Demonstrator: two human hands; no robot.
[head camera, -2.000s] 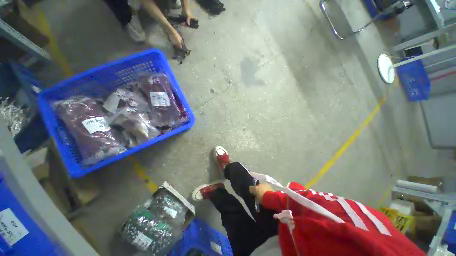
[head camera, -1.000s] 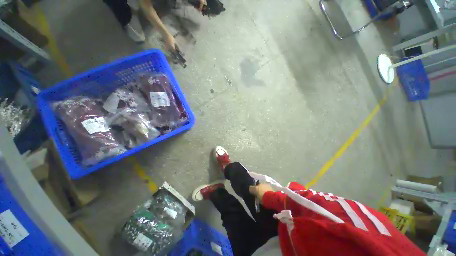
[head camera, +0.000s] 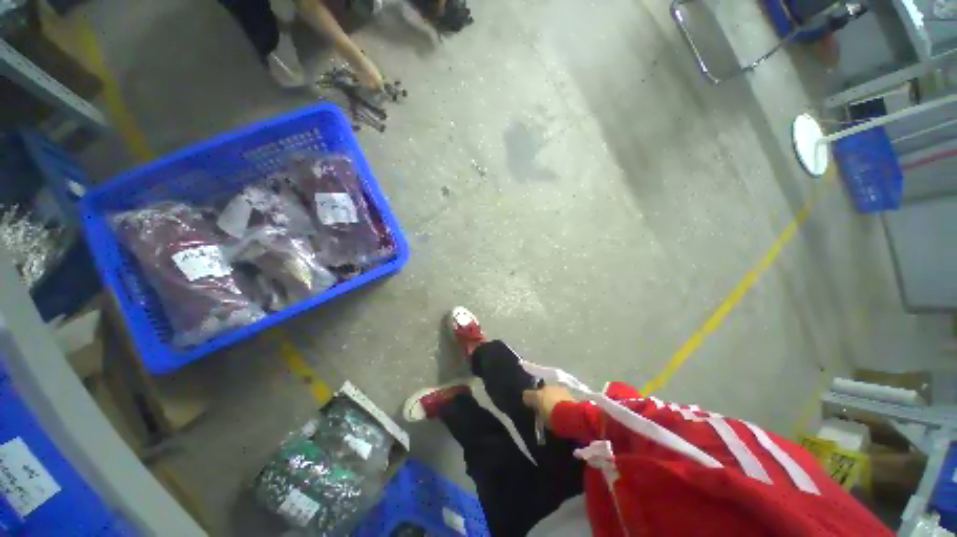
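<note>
The large blue perforated crate is on the floor at the left. It holds clear bags with dark red-brown contents and white labels. What seems to be my right hand is small and blurred at the end of a red sleeve, in front of my black trousers. A thin dark shape shows by its fingers; whether it is held cannot be told. My left hand is not in view. Clear bags with green-black contents lie in an open carton near my feet, beside a smaller blue crate.
Another person's hand is at dark loose parts on the floor, top left. A blue bin is at the left edge. A chair frame, a round white stool or base and shelving are at the right.
The other person's hands have moved, and a spread bundle of dark parts now lies on the floor above the blue crate. My visible hand has not visibly moved.
</note>
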